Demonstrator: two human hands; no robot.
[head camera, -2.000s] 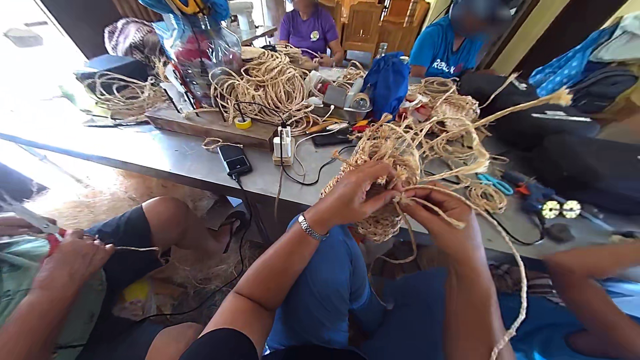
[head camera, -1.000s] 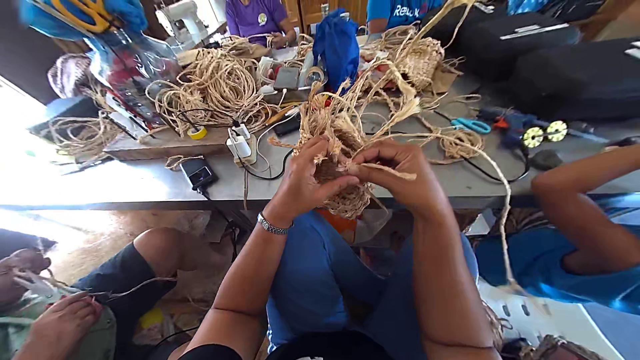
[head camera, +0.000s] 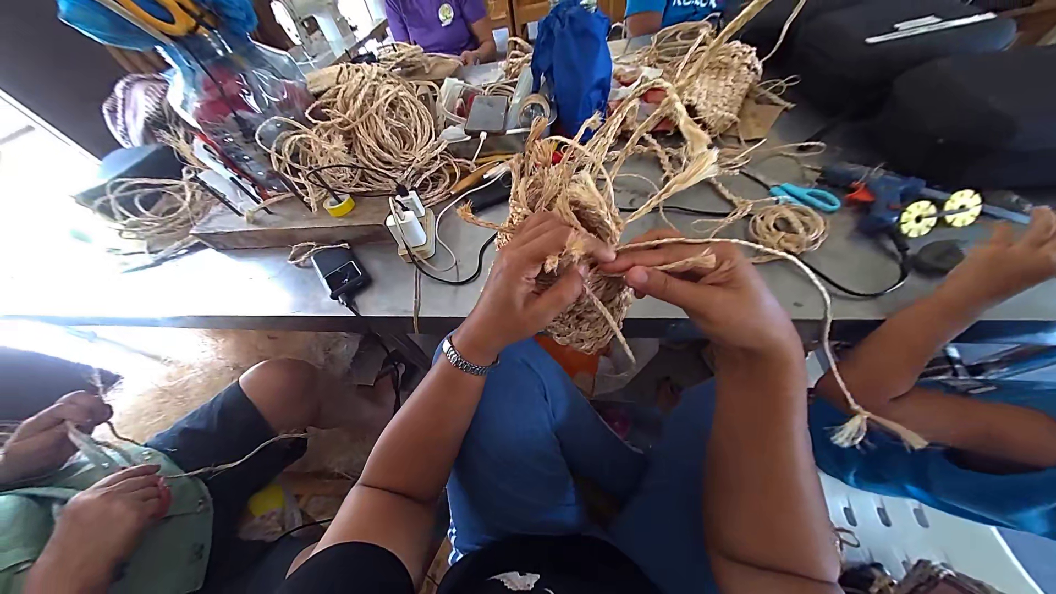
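A woven natural-fibre piece (head camera: 582, 318), with frayed braided strands rising from its top, stands between my hands at the table's front edge. My left hand (head camera: 536, 272) grips its near upper side, a short strand hanging below the fingertips. The fingertips of my right hand (head camera: 701, 289) pinch a twisted fibre cord (head camera: 792, 256) right beside the left fingertips. That cord runs over the right hand and hangs down to a frayed, knotted end (head camera: 858, 425). How the strands cross between the fingertips is hidden.
Coiled fibre rope (head camera: 371, 132), a blue bag (head camera: 573, 66) and another woven piece (head camera: 718, 87) lie farther back. White chargers (head camera: 406, 227) and a black device (head camera: 340, 271) sit left; blue-handled scissors (head camera: 804, 196) and a small coil (head camera: 788, 227) right. Co-workers sit on both sides and opposite.
The view has shifted. My hands stay close together at the woven piece, with the fingertips now meeting. The right-hand co-worker's forearm has come farther into view, with the hand raised.
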